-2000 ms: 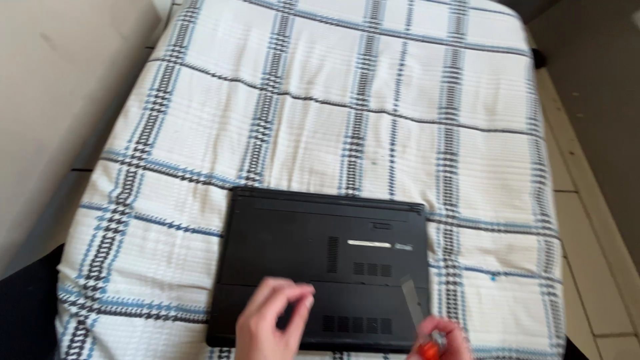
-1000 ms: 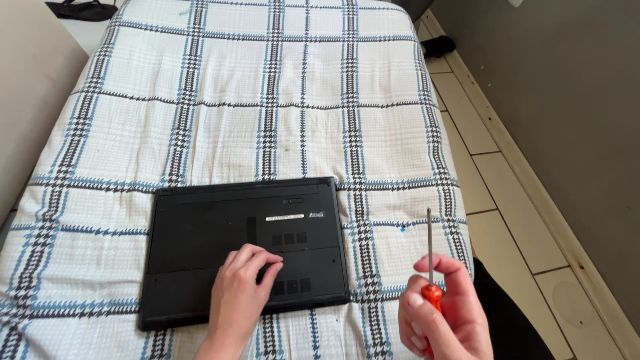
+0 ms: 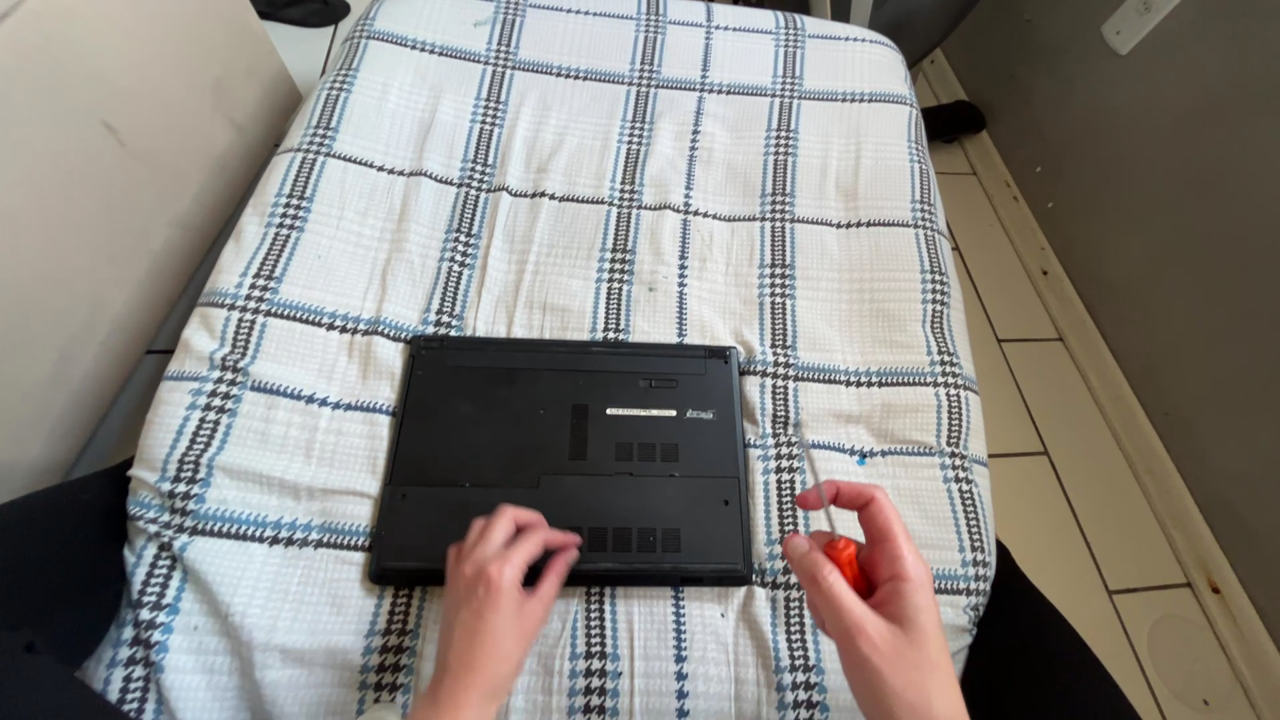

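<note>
A black laptop (image 3: 480, 420) lies bottom side up on a plaid cloth (image 3: 560, 250), its vents, screw holes and small labels showing. Over its near edge is my left hand (image 3: 505, 580), thumb and forefinger close together; whether something small is between them cannot be told. To the right of the laptop, my right hand (image 3: 870, 590) holds a screwdriver (image 3: 845, 560) by its orange-red handle, with the thin metal shaft pointing up and away. A tiny blue thing (image 3: 862, 461) lies on the cloth beyond that hand.
The cloth covers a padded surface, with a light panel (image 3: 120, 200) on the left. On the right are floor tiles (image 3: 1060, 430), a grey wall (image 3: 1150, 250) with a white socket plate (image 3: 1138, 22), and a dark object (image 3: 953, 121) by the baseboard. My dark-clothed legs flank the surface.
My left hand has shifted toward the laptop's near edge since a second ago. My right hand still holds the screwdriver, its shaft now leaning left. The view has swung.
</note>
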